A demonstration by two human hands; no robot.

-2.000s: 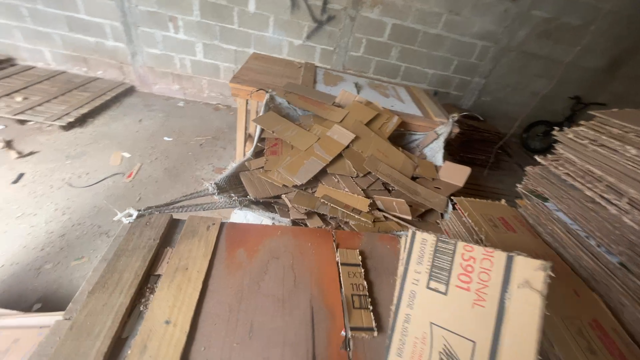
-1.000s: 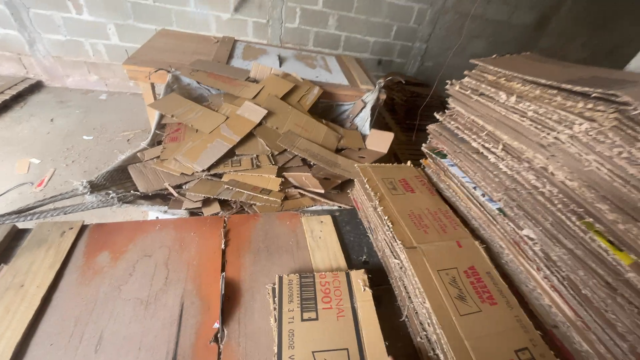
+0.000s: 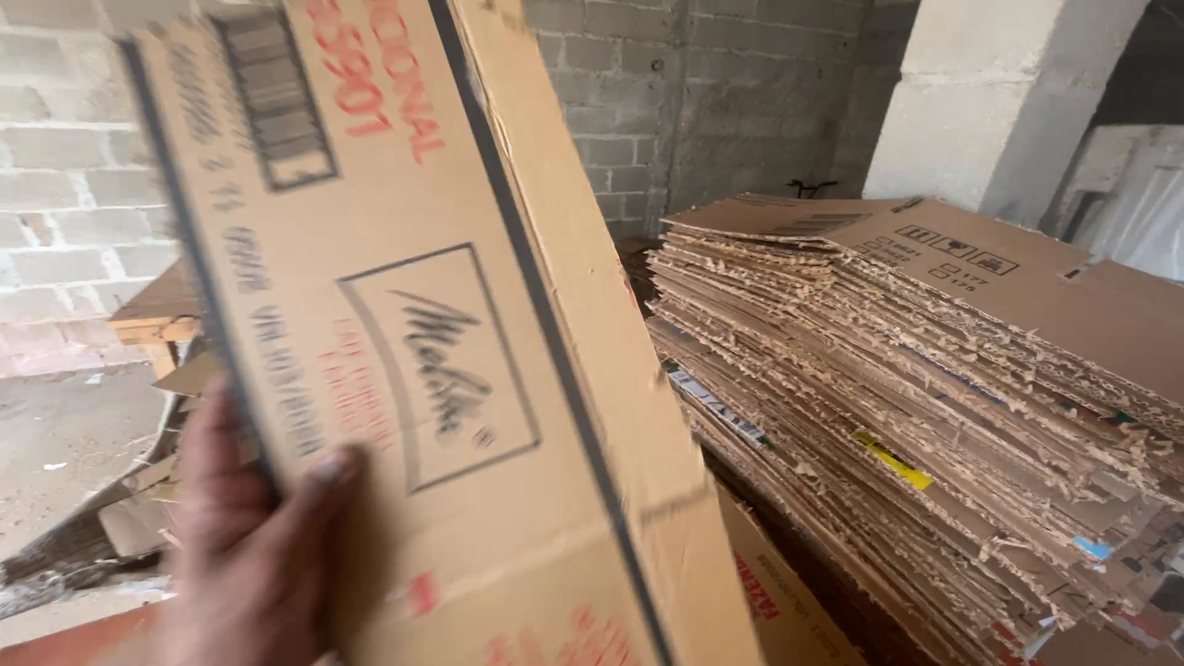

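Slanting up through the left half of the view is a printed cardboard sheet (image 3: 388, 213), held close to the camera, with a creased plain flap on its right side. My left hand (image 3: 259, 546) grips its left edge near the bottom, thumb on the printed face and the other fingers partly hidden at the edge. My right hand is not in view. To the right of the held sheet stands a tall stack of flattened cardboard (image 3: 906, 407) with ragged edges. A lower printed cardboard piece (image 3: 786, 601) shows between them.
Behind the held sheet at left lie cardboard scraps (image 3: 139, 518) near a wooden table (image 3: 157, 310). A concrete block wall (image 3: 83, 185) runs across the back. A pale pillar (image 3: 980, 102) rises behind the stack.
The view has swung right. My left hand has come into view holding a cardboard sheet, now raised close to the camera. A sheet with similar print lay low in front before.
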